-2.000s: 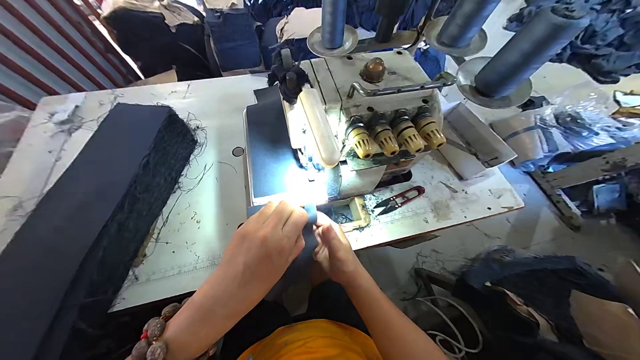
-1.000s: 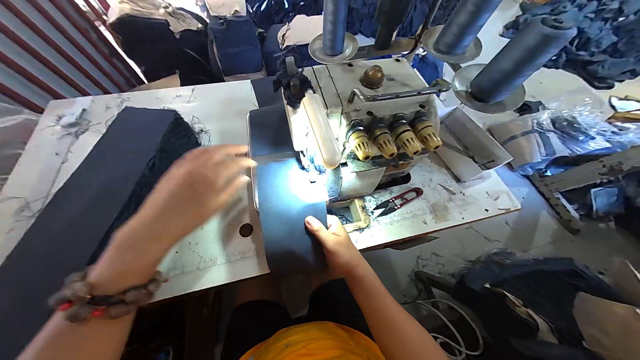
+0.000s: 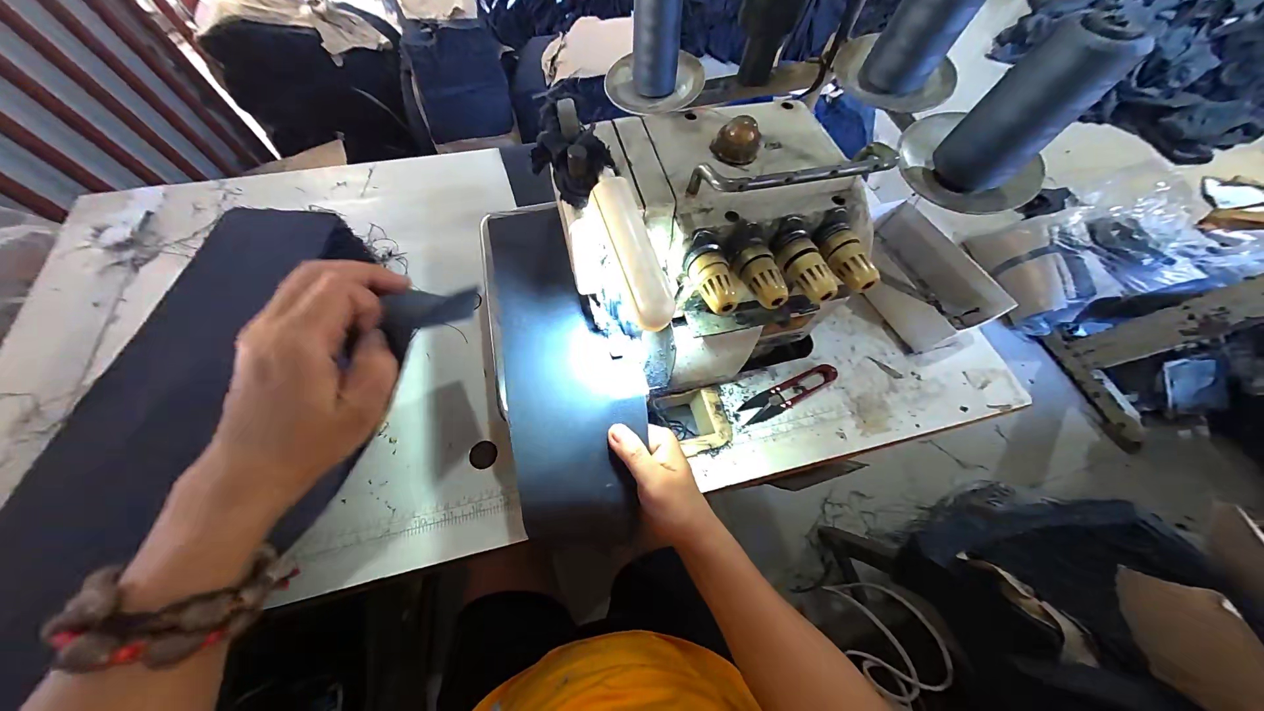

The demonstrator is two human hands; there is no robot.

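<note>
My right hand (image 3: 660, 482) grips the right edge of a dark blue fabric panel (image 3: 565, 434), thumb on top. The panel runs under the lit needle area of an overlock sewing machine (image 3: 750, 178) and hangs over the table's front edge. My left hand (image 3: 321, 355) is raised over the stack of dark fabric pieces (image 3: 188, 336) at the left. Between its thumb and fingers it pinches a corner of dark fabric (image 3: 434, 308); whether this belongs to a piece of the stack cannot be told.
Red-handled thread snips (image 3: 788, 393) lie right of the needle area, near an open cardboard box (image 3: 943, 267). Cones of blue thread (image 3: 1037, 104) stand behind the machine. A round hole (image 3: 483, 454) shows in the white table (image 3: 434, 533). Dark cloth lies in a heap at the lower right.
Two seconds ago both hands were together at the panel's front end by the needle area. My left hand has moved left to the stack; my right hand has stayed at the panel.
</note>
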